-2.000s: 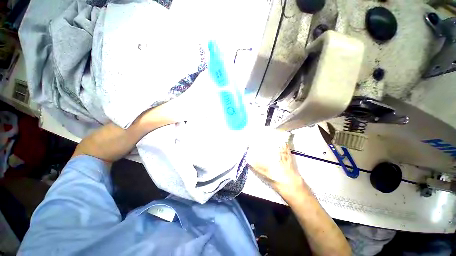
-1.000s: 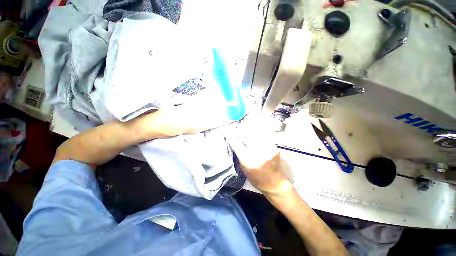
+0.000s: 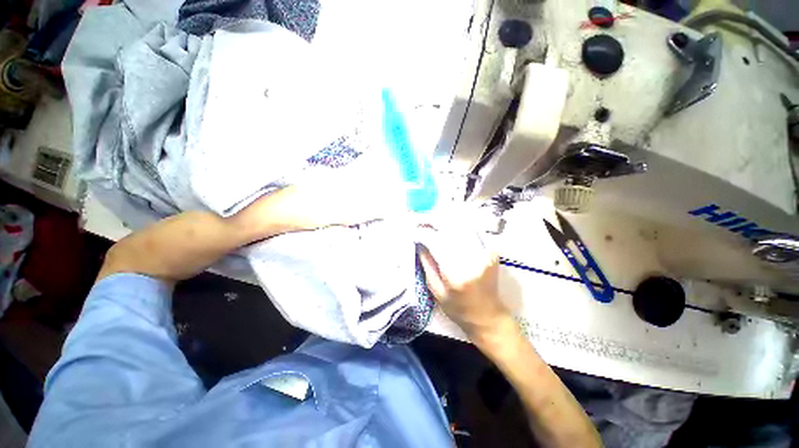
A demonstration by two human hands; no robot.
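Note:
A pale blue-grey denim garment [image 3: 302, 284] lies bunched over the machine table, with dark speckled patches at its edges. My left hand [image 3: 328, 206] lies flat on the garment left of the needle area; its fingers are washed out by glare. My right hand [image 3: 460, 271] is at the garment's edge just in front of the needle area, thumb and fingers close together on the cloth; its fingertips are washed out. The turquoise guard [image 3: 409, 162] hangs left of the needle area [image 3: 499, 203]. The needle tip itself cannot be made out.
The off-white sewing machine head [image 3: 648, 131] fills the upper right. Blue-handled thread snips [image 3: 583, 262] and a black round disc [image 3: 659, 301] lie on the table right of my right hand. More grey cloth [image 3: 131, 114] is heaped at the left. Dark items stand at the far left.
Since the earliest frame, my left hand has moved right over the garment toward the needle area. My right hand has drawn slightly back toward me. The view has shifted, showing more of the machine.

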